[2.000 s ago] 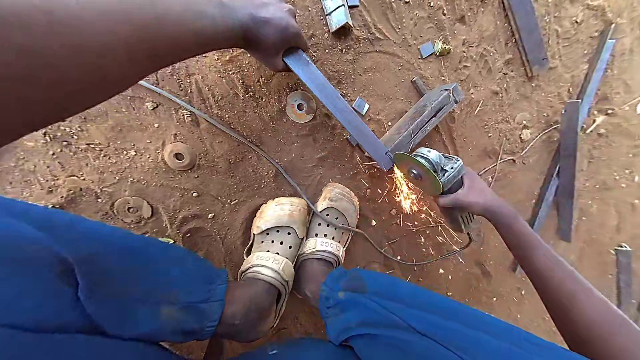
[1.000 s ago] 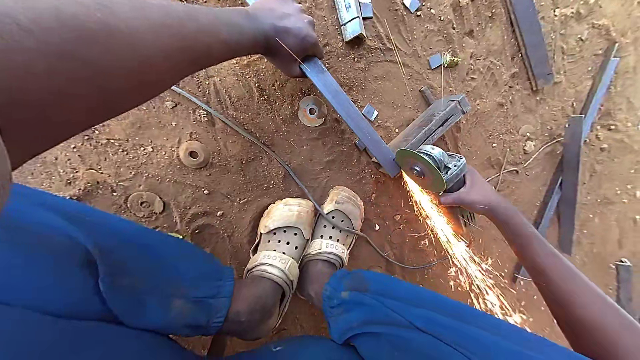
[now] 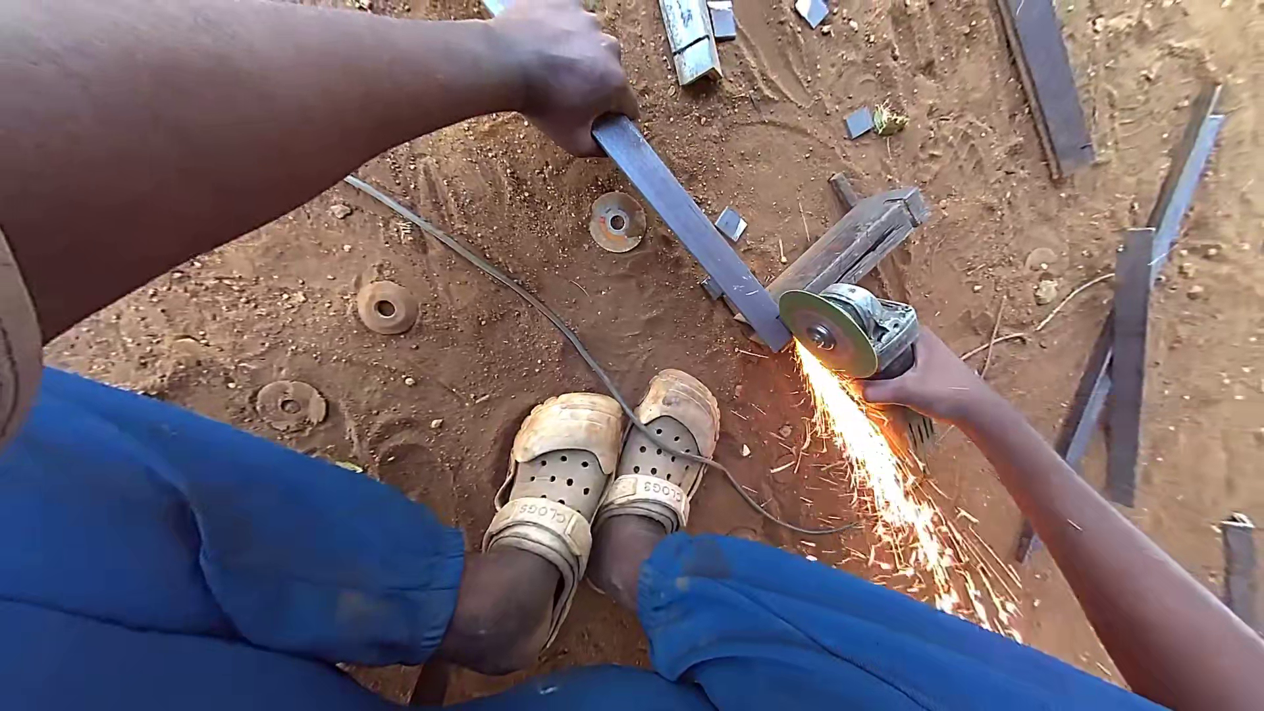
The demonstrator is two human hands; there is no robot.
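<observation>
My left hand (image 3: 568,74) grips a flat-sided metal bar (image 3: 691,232) near the top of the view. The bar slants down to the right, its far end by a weathered wooden block (image 3: 854,242). At that end the disc of an angle grinder (image 3: 839,331) meets the metal, and a thick stream of orange sparks (image 3: 884,479) flies down to the right. My right hand (image 3: 923,380) is closed around the grinder's body, which is partly hidden by the hand and the sparks.
Worn grinding discs (image 3: 388,308) lie on the sandy ground at left. A grey cable (image 3: 553,321) crosses over my clogs (image 3: 568,459). Metal bars (image 3: 1131,365) lie at right, a channel piece (image 3: 689,39) at the top, and small metal offcuts (image 3: 859,122) nearby.
The sparks have grown from a small burst into a long, dense stream. Both hands keep their hold on the bar and the grinder. The view has shifted slightly.
</observation>
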